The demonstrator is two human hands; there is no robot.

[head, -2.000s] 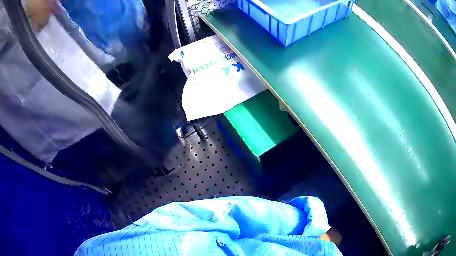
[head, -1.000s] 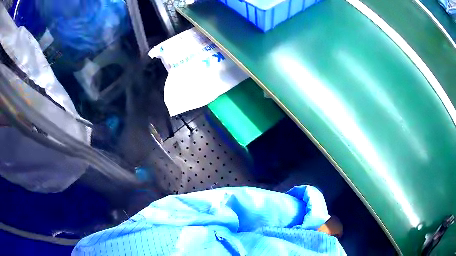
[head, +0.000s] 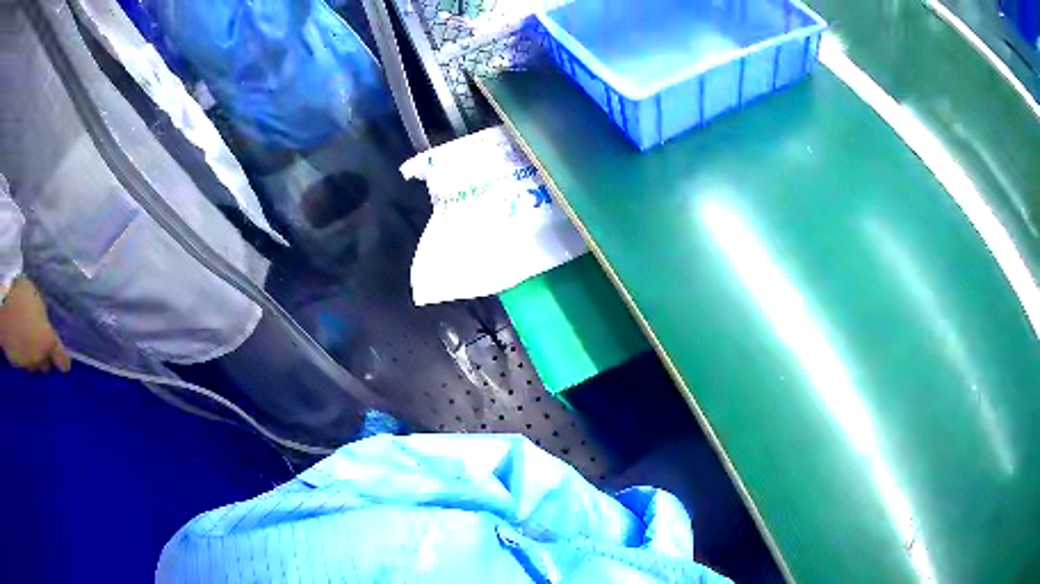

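Note:
The blue anti-static smock (head: 433, 513), the wearer's own sleeve and lap, fills the bottom middle, with a cuff opening at its right end. Neither of my hands shows; whatever the cuff holds is hidden or below the picture's edge. The green bench top (head: 753, 308) curves down the right side, glossy with long light reflections. A blue plastic bin (head: 707, 108) with ribbed sides stands on its far end.
A white printed bag (head: 490, 228) hangs at the bench's left edge, above a green box (head: 565, 331). A perforated footplate (head: 513, 394) lies below. At left stands a person in a grey-white smock (head: 148, 228), with a bare hand (head: 31, 329) showing. A grey hose (head: 217, 268) crosses there.
The view has shifted, so bin and bag sit lower. The skin at my right-hand cuff and the black clamp have left view. The other person's hand now shows at left.

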